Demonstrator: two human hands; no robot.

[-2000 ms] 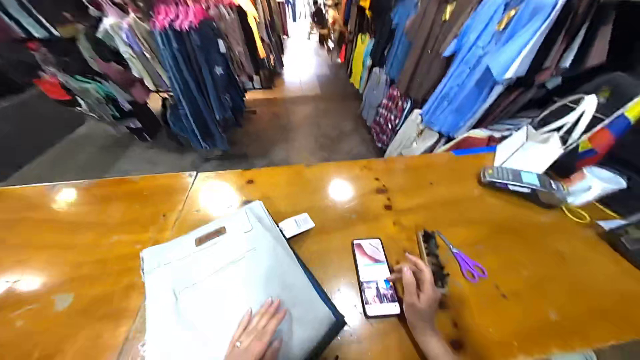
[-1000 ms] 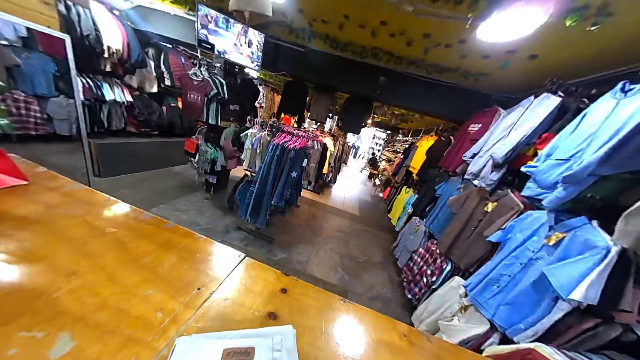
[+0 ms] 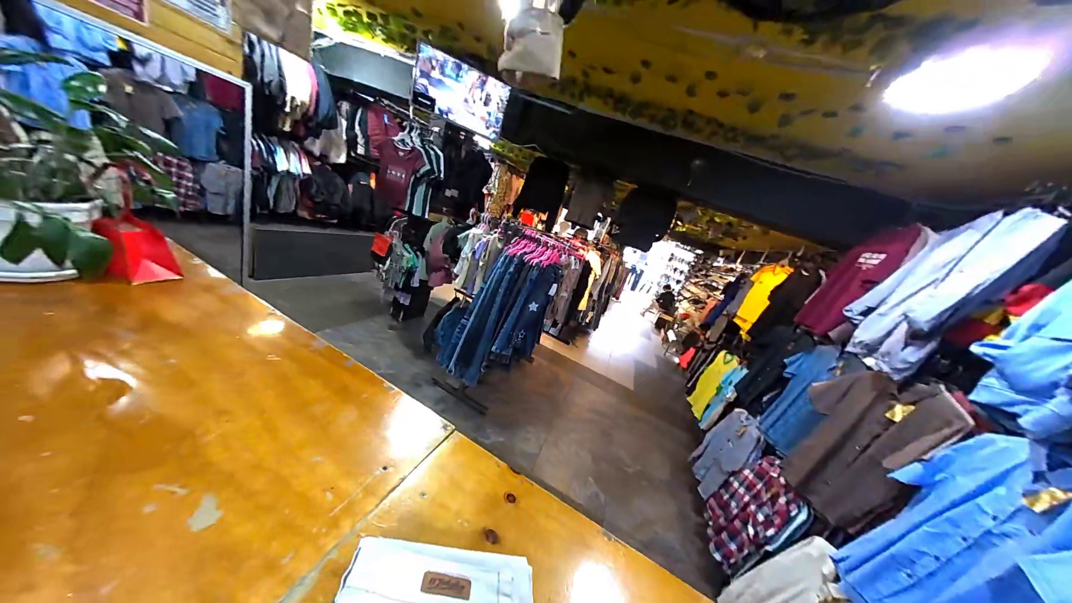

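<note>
Neither of my hands is in view now. The top of a folded pale garment (image 3: 494, 571) with a brown patch (image 3: 445, 584) shows at the bottom edge, lying on the varnished wooden counter (image 3: 251, 452); the rest of it is cut off by the frame. What my hands hold or touch is hidden.
A potted plant (image 3: 50, 222) and a red bag (image 3: 138, 249) stand at the counter's left. Beyond the counter's edge, jeans hang on a rack (image 3: 502, 310) with pink hangers. Shirts (image 3: 946, 519) line the right side, and a screen (image 3: 461, 88) hangs high up.
The view has swung up and to the left. Two seconds ago my left hand lay on the folded garment and my right hand touched a phone; both have left the view.
</note>
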